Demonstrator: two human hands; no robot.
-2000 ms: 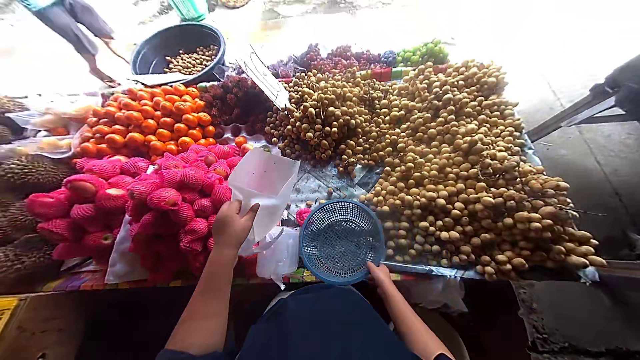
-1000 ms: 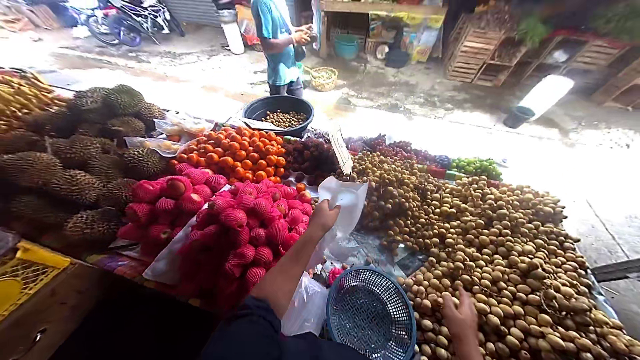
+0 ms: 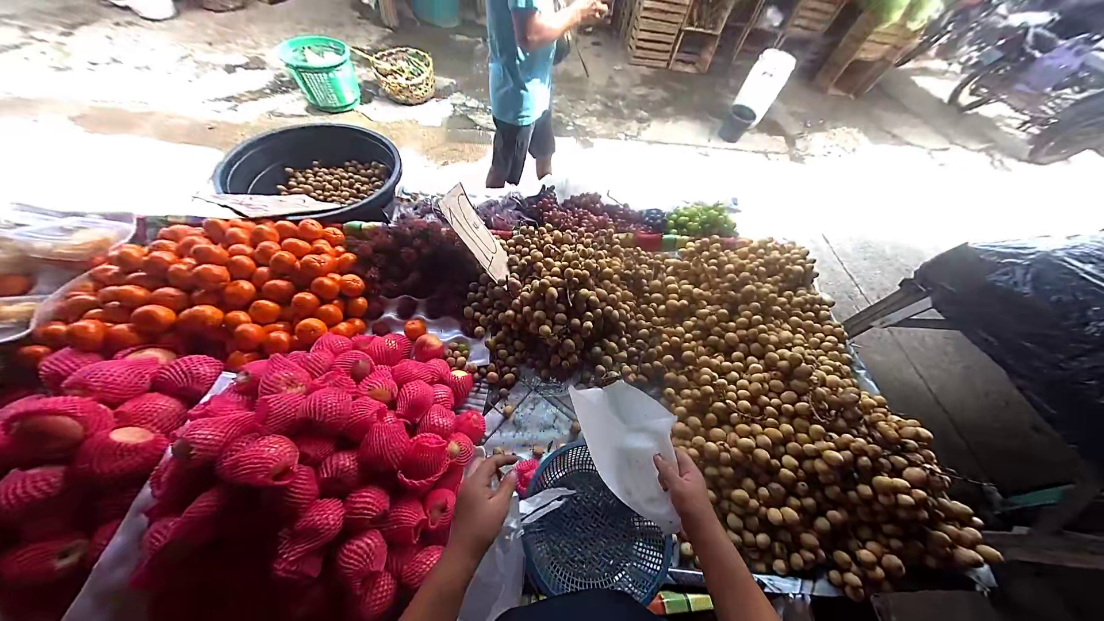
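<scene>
My right hand (image 3: 684,493) holds a white paper or plastic bag (image 3: 623,448) between thumb and fingers, over the right part of a round blue mesh basket (image 3: 591,561). My left hand (image 3: 485,504) is beside the basket's left rim, fingers curled and apart, over clear plastic bags (image 3: 502,569); whether it touches them I cannot tell. The basket looks to hold no fruit. To its right lies a large heap of small round tan fruit, like longans or langsat (image 3: 776,431). On the left are fruits in pink foam nets (image 3: 336,448).
Orange citrus fruits (image 3: 216,285), dark red fruit (image 3: 414,263) and green grapes (image 3: 700,220) lie farther back. A black tub (image 3: 306,138) holds more tan fruit. A cardboard sign (image 3: 473,231) stands upright by the heap. A person (image 3: 521,86) stands beyond the stall.
The white bag, in my left hand one second ago, is now in my right hand. My right hand has left the tan fruit heap. The view has swung to the right.
</scene>
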